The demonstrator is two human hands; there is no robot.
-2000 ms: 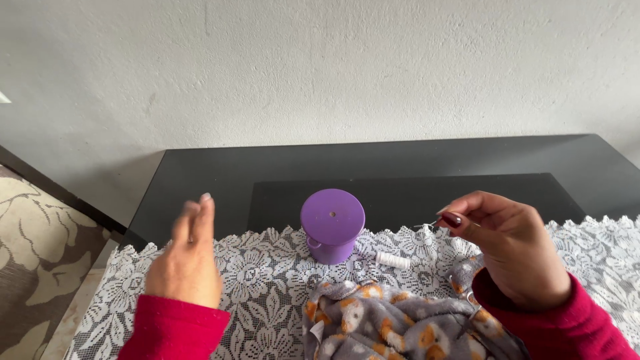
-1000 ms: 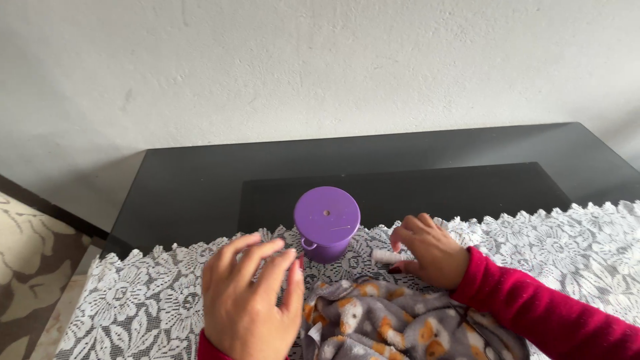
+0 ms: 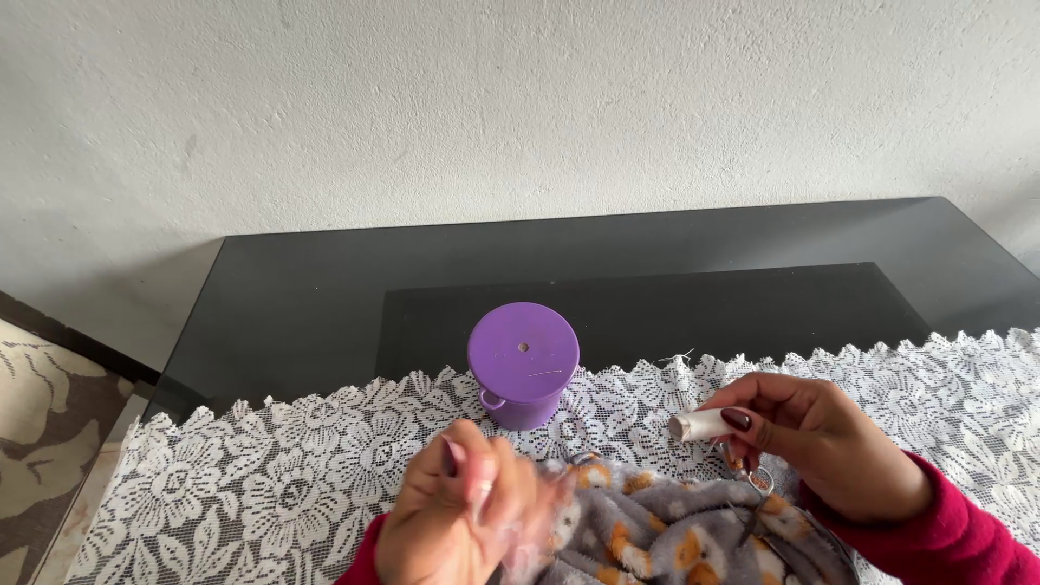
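My right hand point(image 3: 812, 439) holds a white spool of thread point(image 3: 700, 426) between thumb and fingers, above the lace cloth. My left hand point(image 3: 479, 504) is raised in front of the purple container, its fingers curled and blurred; whether anything is in it cannot be made out. The purple lidded container point(image 3: 523, 349) stands upright, with a needle point(image 3: 545, 373) lying on its lid. Grey plush fabric with an orange and white pattern point(image 3: 691, 544) lies bunched below both hands. Scissors point(image 3: 760, 487) rest on the fabric under my right hand, partly hidden.
A white lace cloth point(image 3: 301, 455) covers the front of a dark glass-topped table point(image 3: 325, 284). The table's back edge runs along a rough white wall point(image 3: 520, 114). At the lower left is a patterned rug point(image 3: 41, 439) on the floor.
The white spool lay on the lace cloth beside the container two seconds ago; my right hand now holds it up. The needle, near my right fingers then, is on the lid.
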